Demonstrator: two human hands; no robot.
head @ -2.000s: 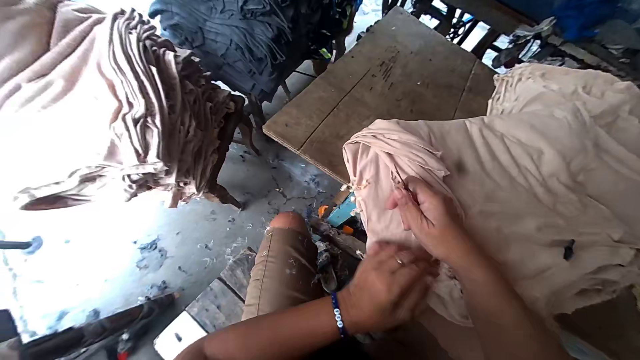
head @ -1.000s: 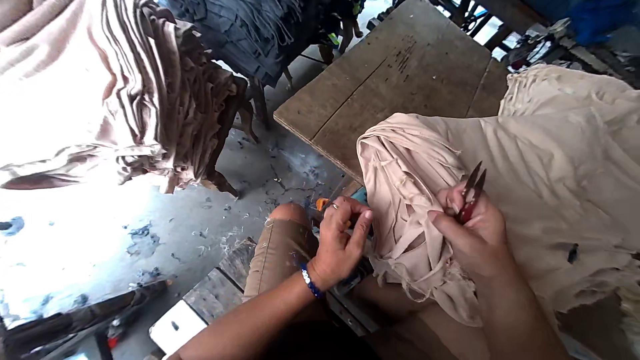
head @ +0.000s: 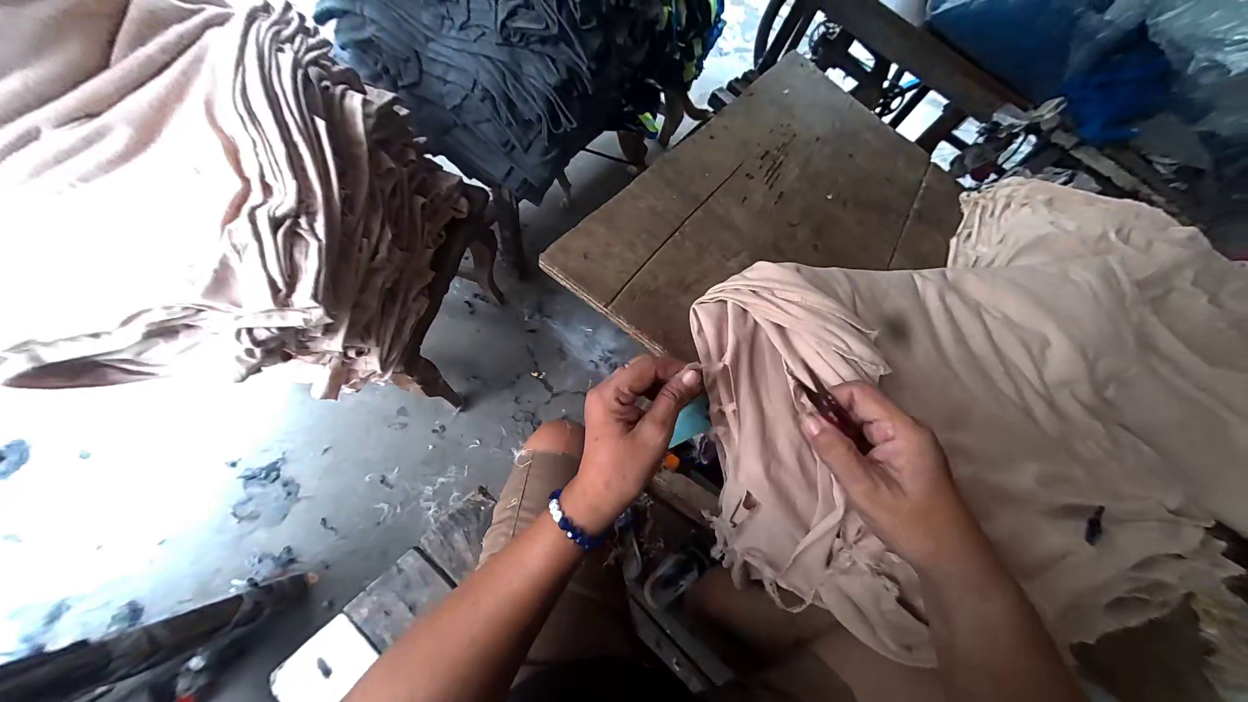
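Note:
Beige-pink fabric pieces [head: 780,419] with frayed edges drape over the near corner of a wooden table and hang down at centre right. My left hand [head: 634,419], with a blue and white bead bracelet at its wrist, pinches a thin bit of the fabric's left edge between thumb and fingertips. Small thread snips [head: 832,409] with dark red handles lie in my right hand [head: 882,453], their blades pointing up and left against the cloth. Whether the blades are apart cannot be told.
A wooden tabletop [head: 751,195] lies beyond the cloth. A tall beige fabric stack [head: 283,195] stands at left, with dark grey fabric [head: 468,88] behind it. Scraps litter the concrete floor [head: 390,487]. A white object [head: 327,663] lies on a wooden bench [head: 414,590] at lower left.
My left hand has moved right to the fabric's edge. The snips, raised and spread a second ago, now sit lower against the cloth in my right hand.

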